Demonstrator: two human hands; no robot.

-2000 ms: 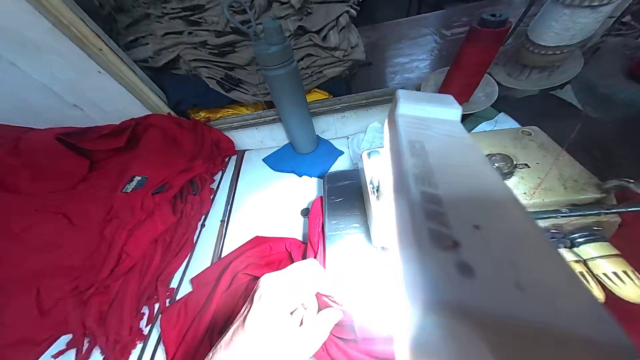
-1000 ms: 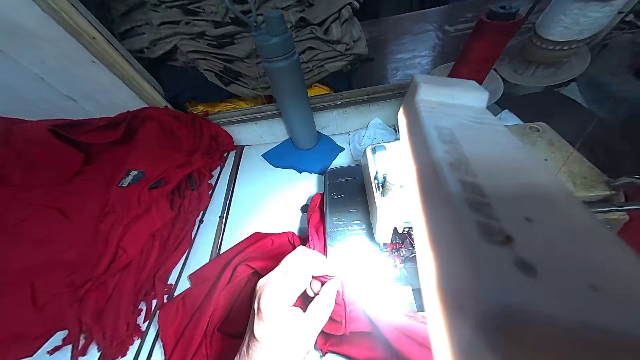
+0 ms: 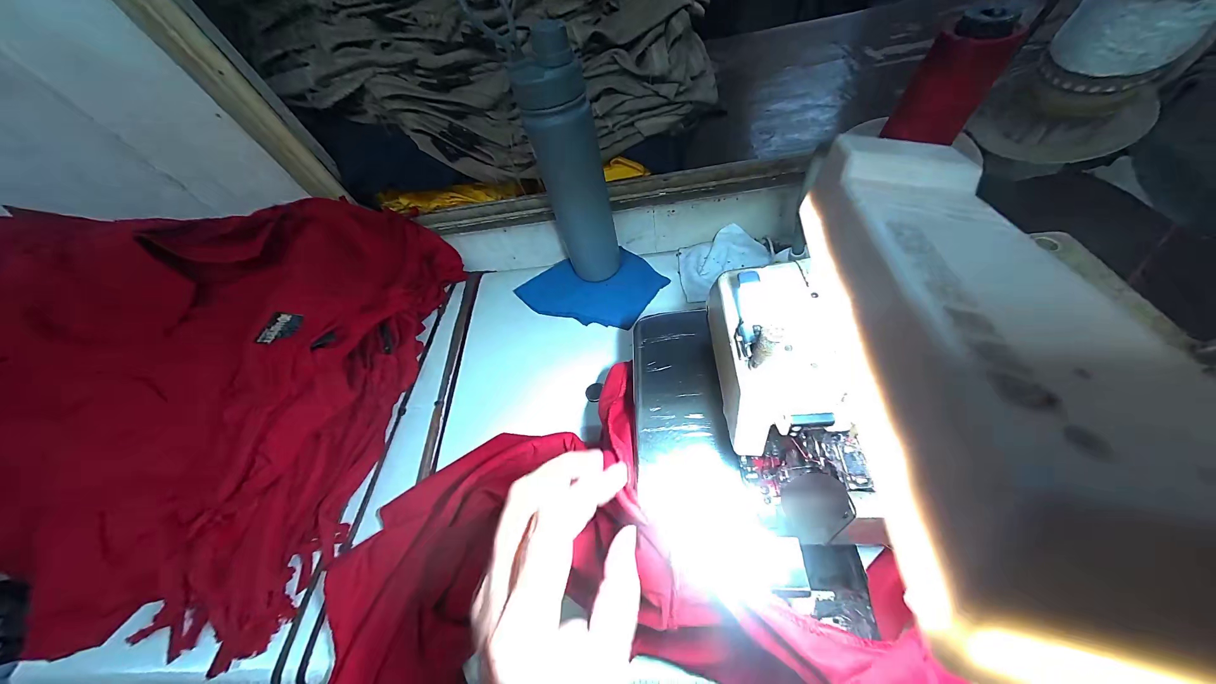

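Observation:
My left hand [image 3: 560, 570] lies over a piece of red fabric [image 3: 427, 551], fingers pointing up and apart around a raised fold; whether it pinches the cloth is not clear. The fabric runs right across the bed of an industrial sewing machine [image 3: 1026, 399], below its exposed looper area [image 3: 807, 465]. A bright lamp glare washes out the cloth and the black machine plate [image 3: 674, 380] beside my fingers. My right hand does not show.
Red garments [image 3: 190, 380] are piled at the left. A grey bottle [image 3: 570, 180] stands on a blue cloth scrap [image 3: 594, 294] behind the hand. Red thread cone [image 3: 950, 81] stands at back right; brown fabric [image 3: 418, 76] lies beyond the table's ledge.
My left hand has opened its fingers, which were bunched together at the red fabric one second ago. The machine's looper area shows more fully now.

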